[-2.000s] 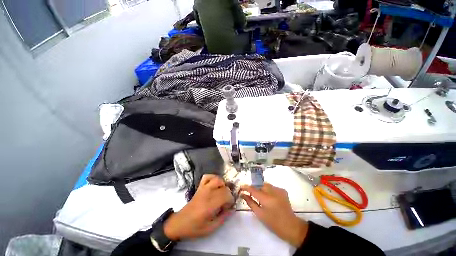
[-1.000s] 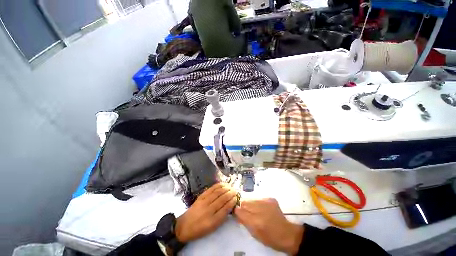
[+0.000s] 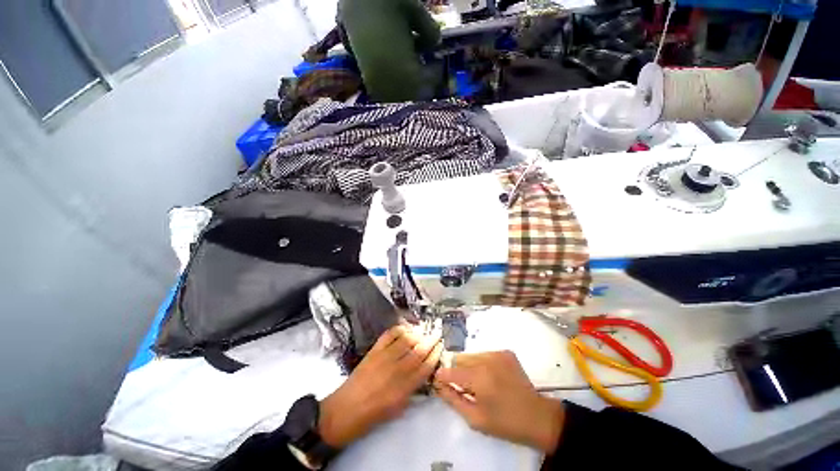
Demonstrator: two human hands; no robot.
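The dark grey garment (image 3: 267,285) lies left of the machine head, with a small round button on its darker band. A smaller grey section with whitish lining (image 3: 333,317) runs from it to the needle area. My left hand (image 3: 391,373) presses on the cloth edge just in front of the presser foot (image 3: 422,315). My right hand (image 3: 493,391) pinches the near edge of the cloth beside it, fingertips close to the left ones. The cloth between the hands is mostly hidden by the fingers.
Scissors with red and orange handles (image 3: 619,363) lie right of the needle, and a phone (image 3: 787,373) further right. A checked scrap (image 3: 548,241) drapes over the machine head (image 3: 442,225). A striped cloth pile (image 3: 387,143), a thread spool (image 3: 709,94) and a person (image 3: 387,46) are behind.
The view has shifted, so the machine sits further left. Both hands stay close at the needle; the right hand's thumb and fingers have closed in beside the left, and the cloth edge has changed slightly.
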